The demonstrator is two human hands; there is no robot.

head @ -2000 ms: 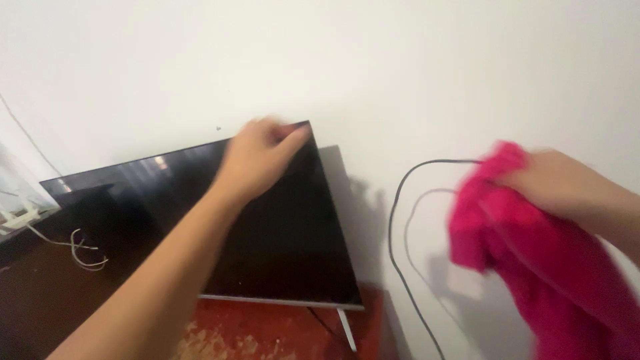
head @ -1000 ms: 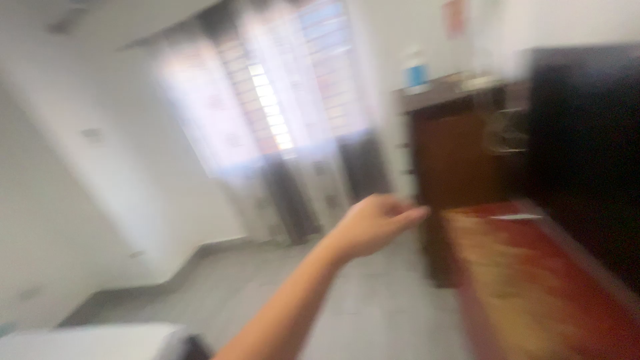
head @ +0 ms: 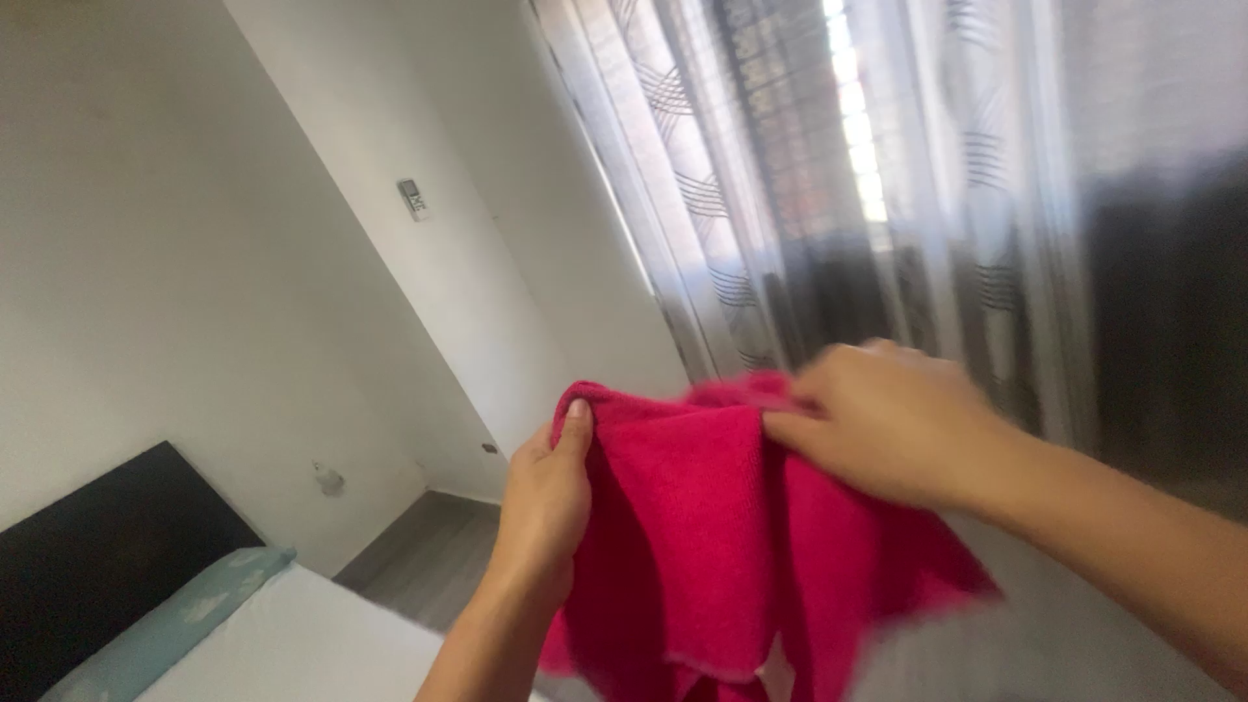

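Note:
A bright pink cloth [head: 682, 517] hangs between my two hands at the lower middle of the view. My left hand [head: 551, 507] pinches its upper left edge, thumb on top. My right hand [head: 887, 419], slightly blurred, grips the upper right part of the cloth. The fabric drapes down in folds, with a small pale patch, perhaps a tag, near its bottom. Most fingertips of both hands are hidden by the cloth.
A bed with a white sheet [head: 302, 643], a dark headboard [head: 127, 546] and a blue-green pillow [head: 195, 614] stands at lower left. Patterned sheer curtains [head: 702, 195] cover a window at upper right. Grey floor [head: 419, 556] shows by the wall corner.
The view has swung from the television to the window and bed. My left hand, empty one second ago, now holds the cloth, which was in my right hand two seconds ago.

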